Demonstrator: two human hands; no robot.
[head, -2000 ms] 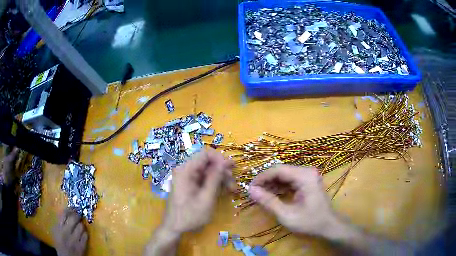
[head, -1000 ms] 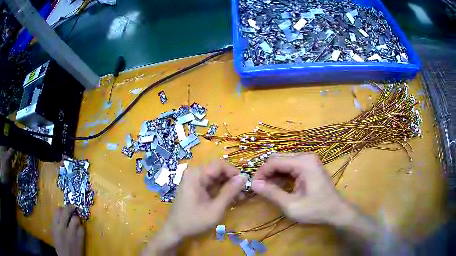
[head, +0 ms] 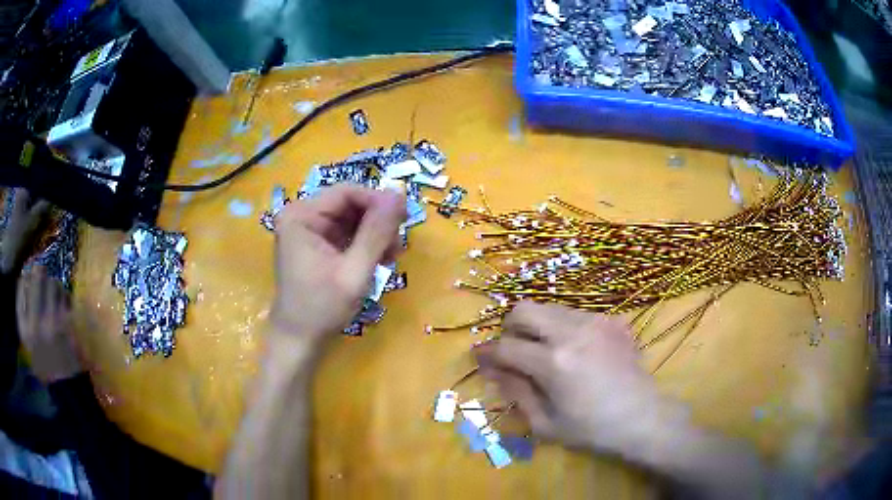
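Note:
A loose pile of small circuit boards (head: 386,168) lies left of centre, partly hidden by my left hand (head: 337,249). My left hand is over the pile with its fingertips bent together; whether it holds a board does not show. A bundle of twisted wire leads (head: 665,254) with white connector tips lies at right. My right hand (head: 553,366) is palm down below the lead tips, blurred, its fingertips hidden. Joined boards with leads (head: 473,412) lie just left of and below it near the front edge.
A blue bin (head: 685,122) heaped with boards is at the back right. A black power cord (head: 323,118) curves to a black device (head: 117,127) at left. A second board pile (head: 152,293) lies near another person's hands (head: 44,312). A green surface (head: 372,29) is behind the table.
My hands, together at the lead tips a second ago, are apart. My left hand has moved left to the board pile; my right hand has moved down towards the joined pieces. The view has shifted.

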